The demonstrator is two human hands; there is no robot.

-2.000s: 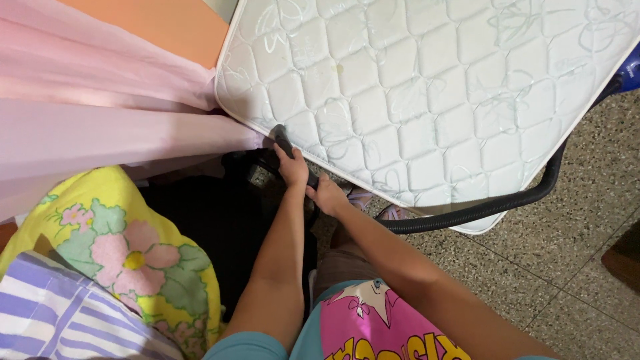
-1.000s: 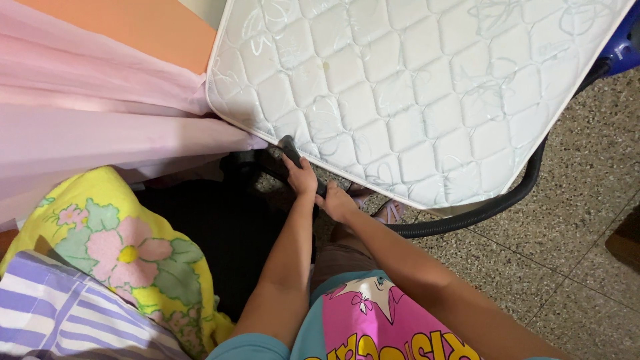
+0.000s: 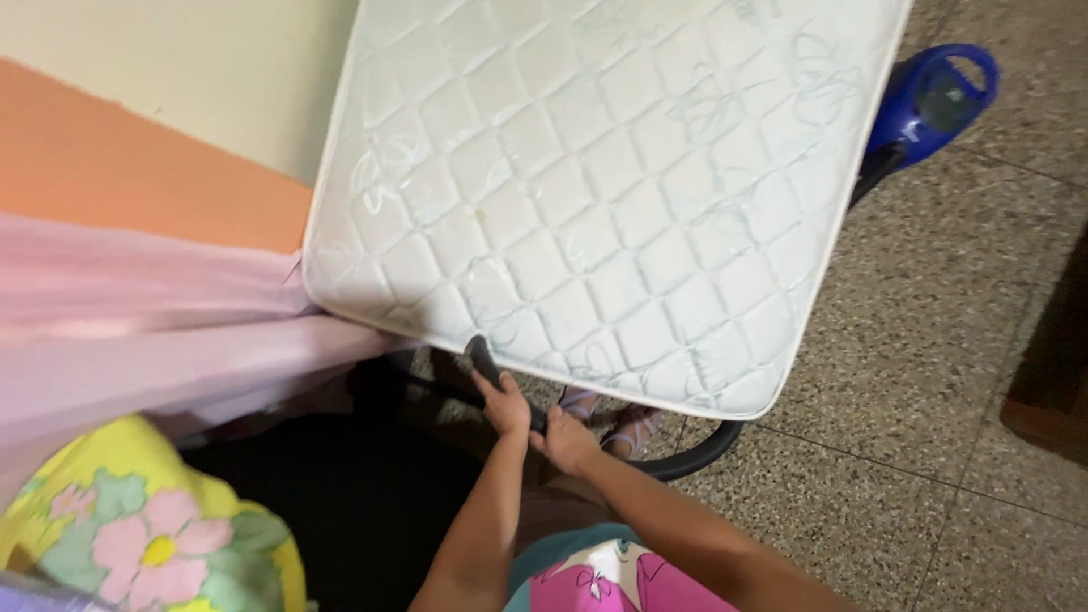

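Observation:
My left hand (image 3: 507, 406) grips a black vacuum cleaner wand (image 3: 484, 360) near its end, whose tip touches the lower edge of a white quilted mattress (image 3: 578, 195). Just right of it and a little lower, my right hand (image 3: 565, 439) is closed around the same black tube. A black corrugated-looking hose (image 3: 701, 455) curves out from behind my right forearm and passes under the mattress corner. Part of it comes out again by the blue vacuum cleaner (image 3: 926, 106) at the upper right.
Pink curtains (image 3: 153, 280) hang at the left against an orange and cream wall (image 3: 153, 161). A yellow floral cloth (image 3: 161, 544) lies at the lower left, beside a black surface (image 3: 374, 510). A dark brown object (image 3: 1054, 365) stands on the speckled floor (image 3: 875, 408) at right.
The mattress corner now covers more of the hose, and more of the blue vacuum cleaner shows. Both hands still hold the tube at the mattress edge. The view has shifted.

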